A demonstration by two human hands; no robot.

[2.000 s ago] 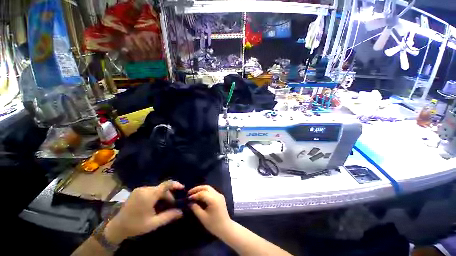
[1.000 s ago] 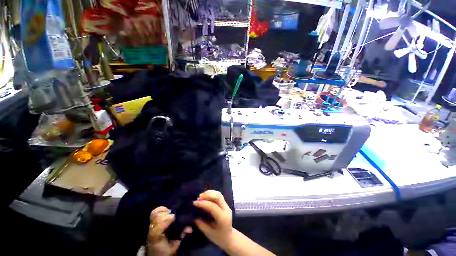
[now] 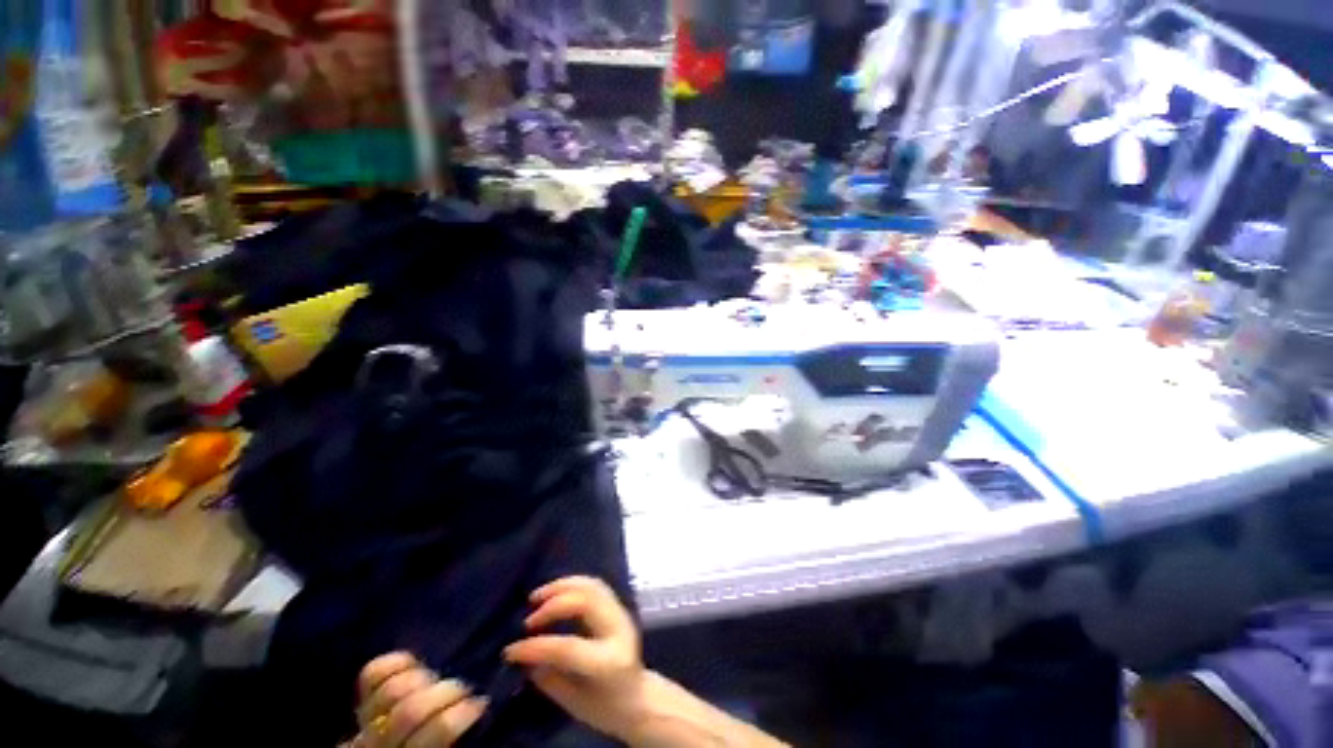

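Note:
A large heap of dark cloth [image 3: 483,336] lies left of the white Jack sewing machine [image 3: 819,387] and spills down toward my lap. My left hand [image 3: 417,704], with a ring on a finger and partly cut off by the lower edge, pinches dark cloth. My right hand [image 3: 582,650] pinches dark cloth just right of it, thumb against fingers. What exactly lies between the fingertips is hard to separate from the cloth. A shiny ring-like item [image 3: 398,365] lies on the heap. The picture is somewhat blurred.
Black-handled scissors [image 3: 731,465] lean at the machine front. A green-handled tool [image 3: 630,246] stands at the head's left end. A yellow packet [image 3: 300,333], a red-and-white bottle [image 3: 217,373] and an orange item [image 3: 183,468] on cardboard are left. A person's purple-clothed part [image 3: 1257,687] shows lower right.
The view has shifted, so the machine and table sit further left. My hands have moved slightly apart, with cloth stretched between them. More of the purple-clothed person shows at lower right.

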